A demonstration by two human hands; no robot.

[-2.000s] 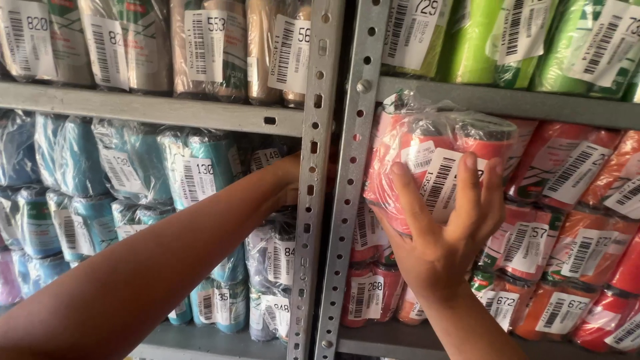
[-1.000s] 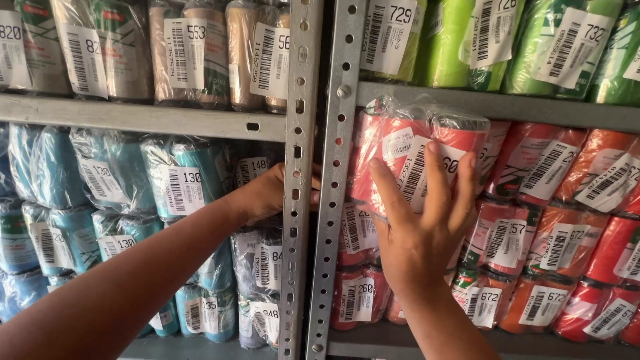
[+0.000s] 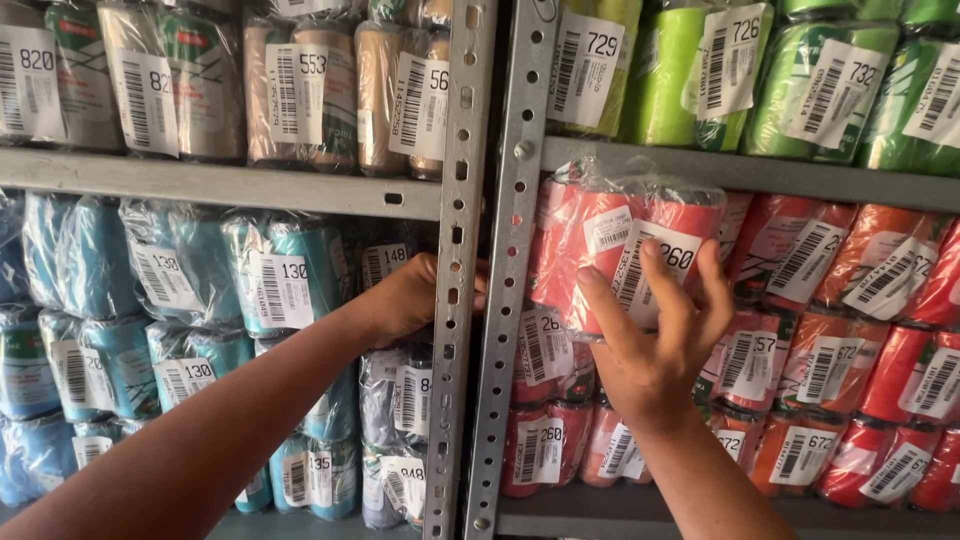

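Observation:
A clear plastic pack of coral-red thread spools point(image 3: 566, 232) juts from the top of the stack in the right rack. My right hand point(image 3: 667, 337) presses on its front and lower side with the fingers spread. My left hand point(image 3: 409, 296) reaches behind the perforated metal upright point(image 3: 456, 247) of the left rack, beside a dark pack point(image 3: 384, 259). Its fingertips show in the gap between the two uprights, and whether they hold anything is hidden. Below the coral-red pack sit more red packs point(image 3: 538, 442) with barcode labels.
Packs of blue and teal spools point(image 3: 277, 285) fill the left shelf, with beige ones above the metal shelf edge point(image 3: 225, 184). Green packs point(image 3: 667, 82) stand on the upper right shelf. Orange and red packs point(image 3: 817, 375) are stacked at right. A second upright point(image 3: 517, 187) bounds the right rack.
My left fingers, hidden behind the upright two seconds ago, now show in the gap between the racks. My right hand stays at the coral-red pack.

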